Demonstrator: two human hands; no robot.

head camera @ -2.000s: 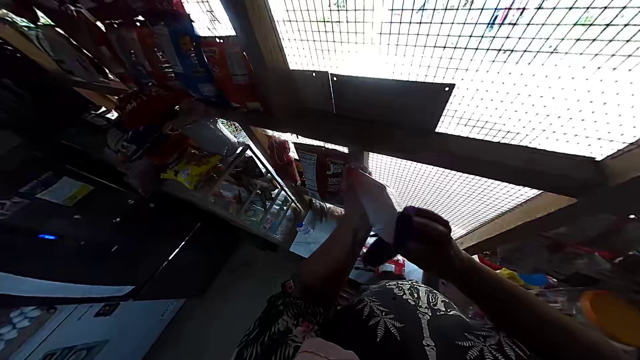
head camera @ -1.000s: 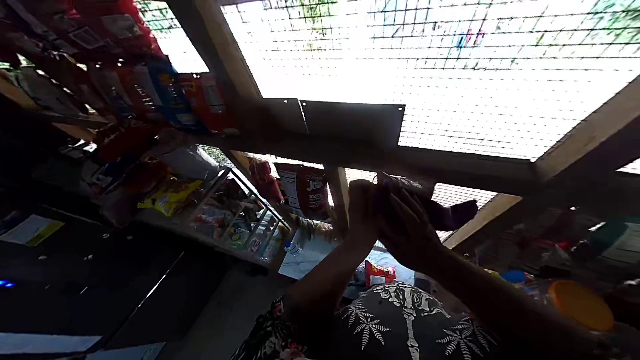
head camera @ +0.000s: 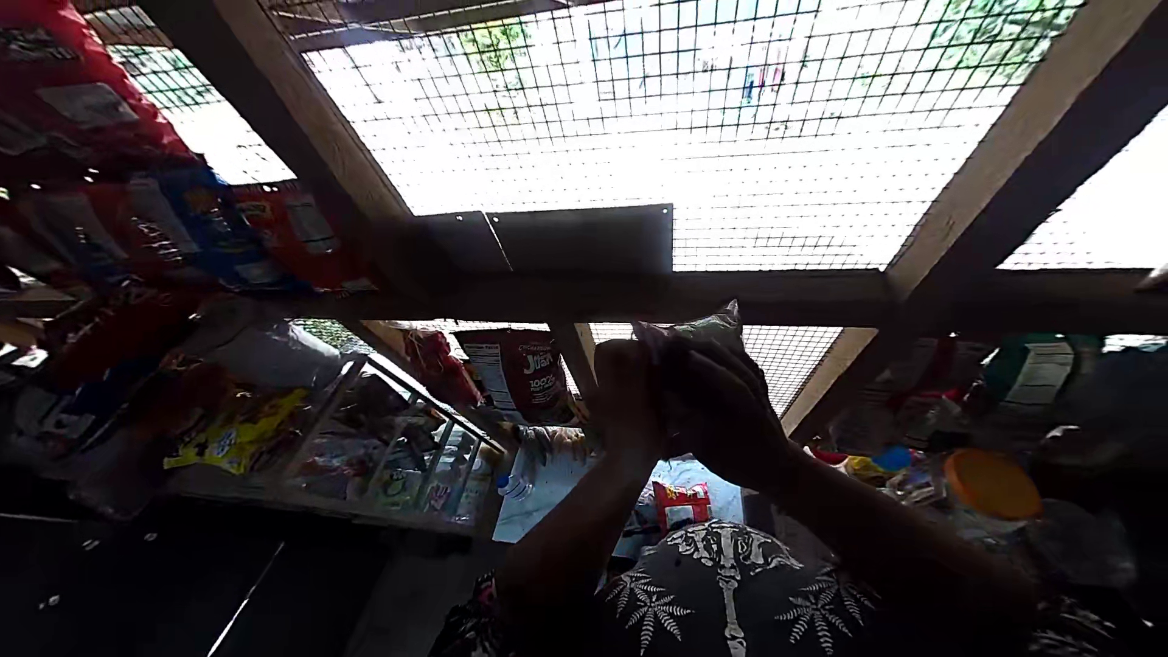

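Both of my hands are raised together in front of the lower wire-mesh window, dark against the light. My left hand (head camera: 628,392) and my right hand (head camera: 716,401) are closed around a crumpled plastic packet (head camera: 716,326), whose shiny top sticks out above the fingers. Most of the packet is hidden by the fingers, and its contents cannot be told. Behind and to the left of my hands hangs a dark red snack bag (head camera: 522,374). Below them, a small red packet (head camera: 682,504) lies on a pale surface.
Snack bags (head camera: 219,228) hang at the left above a divided display case (head camera: 411,465) and a yellow packet (head camera: 239,429). A wooden beam (head camera: 776,292) crosses below the wire mesh (head camera: 675,119). A jar with an orange lid (head camera: 992,484) stands at the right.
Two seconds ago a pale, flat item showed between my hands and something dark purple was at my right hand. Now my hands are together around the crumpled packet. The view has shifted.
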